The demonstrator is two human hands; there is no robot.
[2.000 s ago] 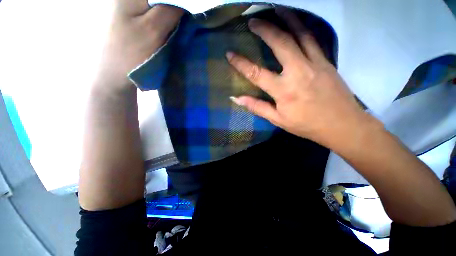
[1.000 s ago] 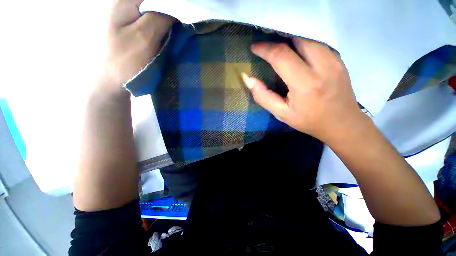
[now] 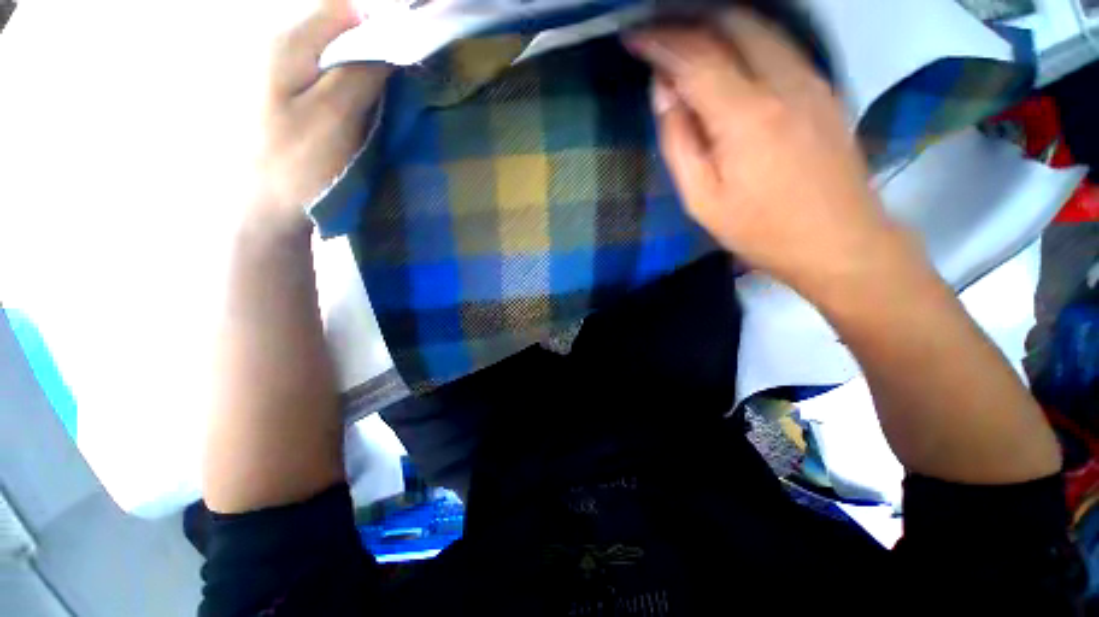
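Note:
A plaid fabric panel (image 3: 518,205) in blue, tan, dark green and black hangs over the table's front edge onto the lap. A white fabric piece (image 3: 470,24) lies along its upper edge. My left hand (image 3: 325,115) holds the panel's upper left corner, its fingertips partly hidden by fabric and glare. My right hand (image 3: 771,157) is at the panel's upper right, slightly blurred, with thumb and fingers closed on the fabric edge. The picture's top edge cuts off the far side of the work.
The white table (image 3: 133,241) is glaring at left. Another plaid piece (image 3: 952,103) and white fabric (image 3: 976,199) lie at right. A blue plastic basket (image 3: 416,530) is below the table. Red cloth (image 3: 1061,157) is at the far right, and mixed fabric (image 3: 783,436) is beside the lap.
My right hand has moved up and now pinches the fabric edge instead of resting over the panel. The white fabric at the top has been drawn back and bunched.

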